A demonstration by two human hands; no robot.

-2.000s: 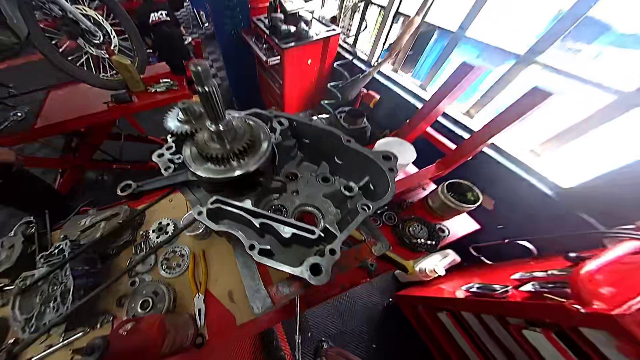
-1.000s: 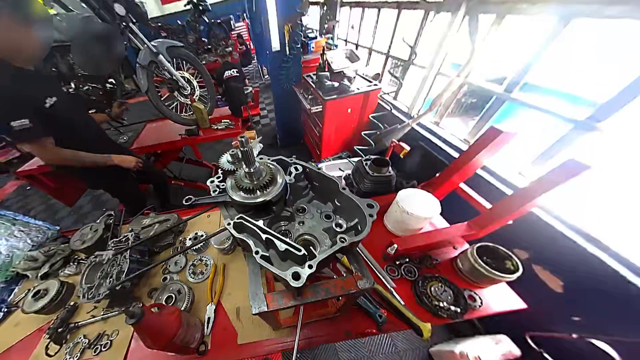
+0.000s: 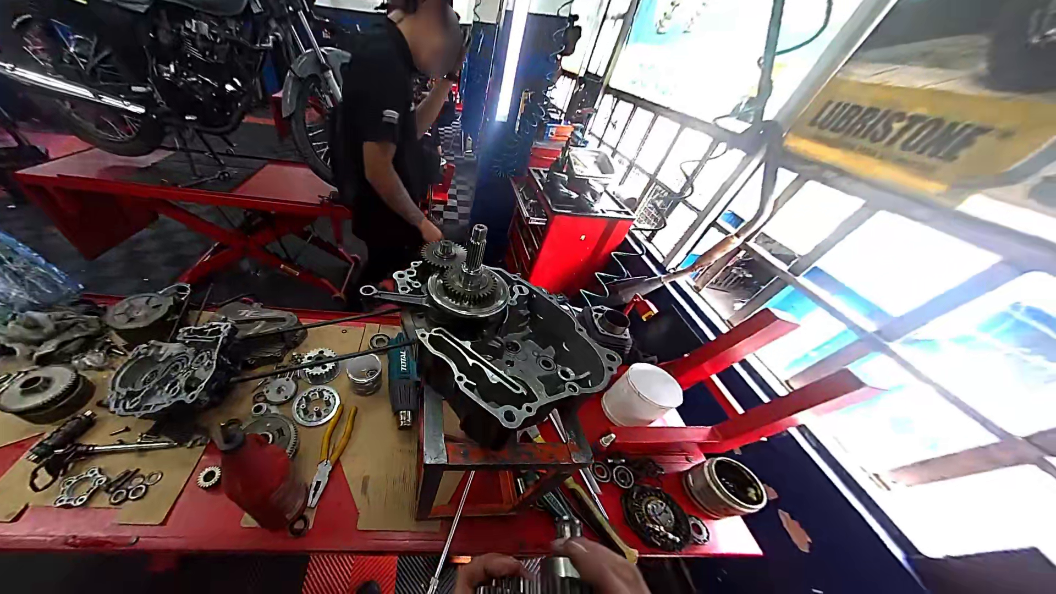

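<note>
At the bottom edge my left hand [image 3: 493, 571] and my right hand [image 3: 601, 564] hold a metal gear shaft [image 3: 564, 549] between them, its splined end pointing up. Most of both hands is cut off by the frame. Beyond them an engine crankcase half [image 3: 528, 371] rests on a metal stand [image 3: 503, 454]. A crankshaft [image 3: 469, 289] with a gear stands upright in the case, its connecting rod [image 3: 392, 295] pointing left. A smaller gear [image 3: 444, 252] sits behind it.
Left on the red bench lie yellow-handled pliers [image 3: 332, 450], a red oil can [image 3: 257, 478], a heat gun [image 3: 403, 379], a piston [image 3: 364, 374] and another case half [image 3: 173, 371]. Right are a white tub [image 3: 642, 396], a clutch part [image 3: 657, 517] and a cylinder sleeve [image 3: 726, 487]. A person [image 3: 388, 132] stands beyond.
Both hands and the gear shaft have come into view at the bottom. The view has shifted. A person now stands behind the crankcase, beside the motorcycle's front wheel.
</note>
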